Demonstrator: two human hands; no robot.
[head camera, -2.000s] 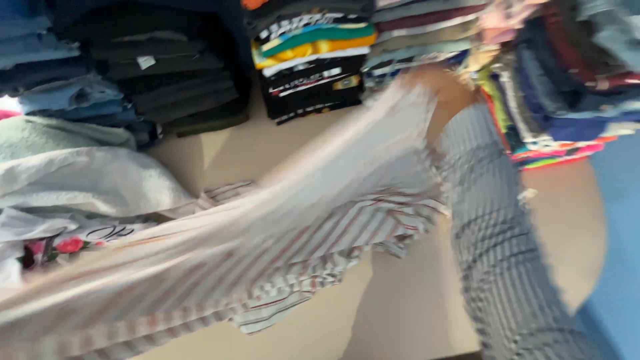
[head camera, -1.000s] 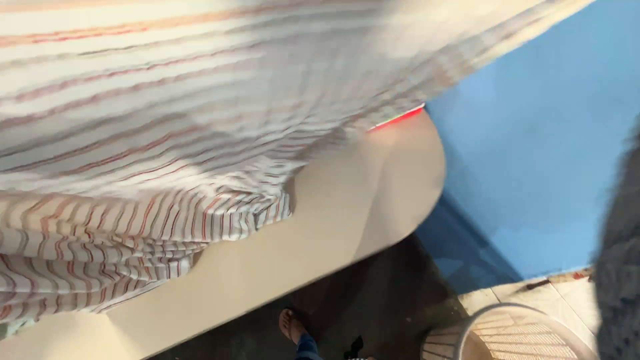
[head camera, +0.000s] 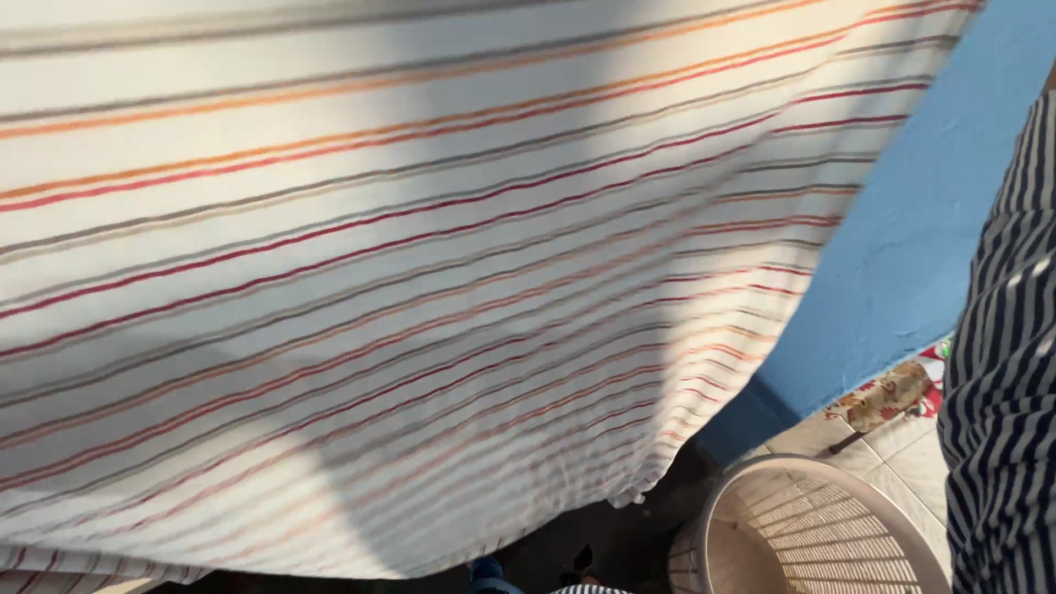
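A large white cloth with orange, red and grey stripes (head camera: 429, 247) hangs spread across most of the head view, its right edge slanting down past the blue wall. My right arm, in a dark blue and white striped sleeve (head camera: 1002, 355), is raised at the right edge. Both of my hands are outside the picture, so what they hold cannot be seen.
A round plastic laundry basket (head camera: 866, 503) with slatted sides stands on the floor at lower right. Beside it are pale floor tiles (head camera: 916, 450), a patterned cloth (head camera: 887, 396) and the blue wall (head camera: 891, 247). The striped cloth hides nearly everything on the left.
The striped cloth was bunched and stretched sideways over the table; now it hangs opened out and covers most of the view. My right hand has left the picture. The view has swung downward.
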